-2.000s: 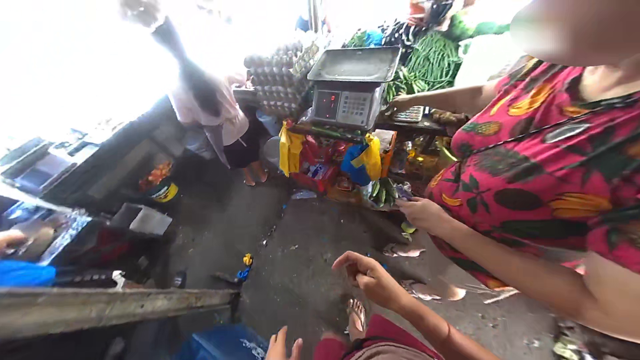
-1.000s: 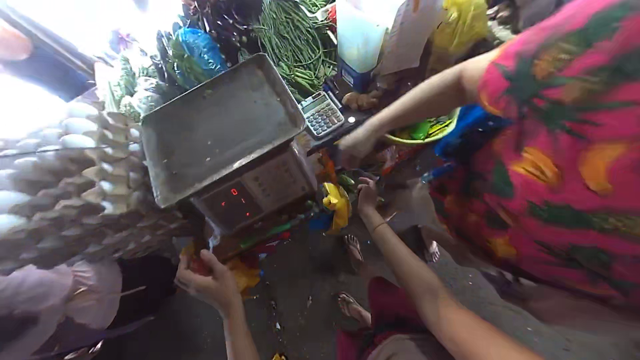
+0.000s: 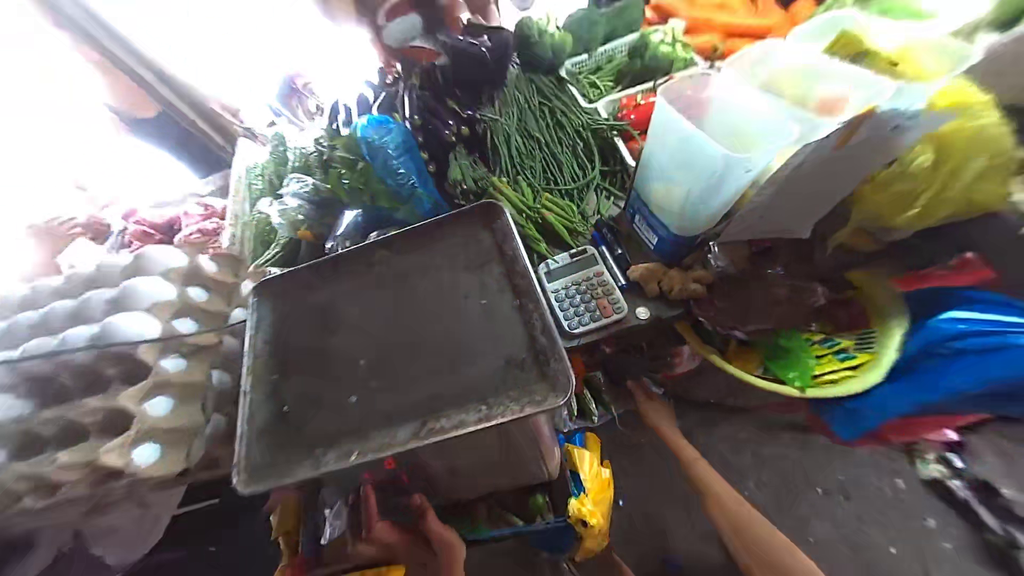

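Observation:
A weighing scale with a worn metal tray (image 3: pixel 408 344) fills the middle; nothing lies on the tray. My left hand (image 3: pixel 412 536) is low in front of the scale's red-lit display (image 3: pixel 390 464), its thumb and a finger apart; whether it holds anything is unclear. My right hand (image 3: pixel 652 408) reaches to dark, blurred goods below the counter edge, right of the scale, its fingertips hidden. Near it are small green vegetables (image 3: pixel 590 400) in clear plastic. A yellow plastic bag (image 3: pixel 590 496) hangs at the scale's lower right. A calculator (image 3: pixel 582 290) sits beside the tray.
Egg trays (image 3: pixel 160 360) are stacked at left. Behind lie long beans (image 3: pixel 552 136), eggplants (image 3: pixel 476 60) and a blue plastic bag (image 3: pixel 396 160). Ginger (image 3: pixel 670 280), a coin (image 3: pixel 642 313), a white container (image 3: pixel 696 152) and a yellow-rimmed basket (image 3: pixel 888 320) stand to the right.
The other person in the patterned red top, seen at right earlier, is out of view. My view has moved closer over the counter. My right hand now reaches below the counter edge.

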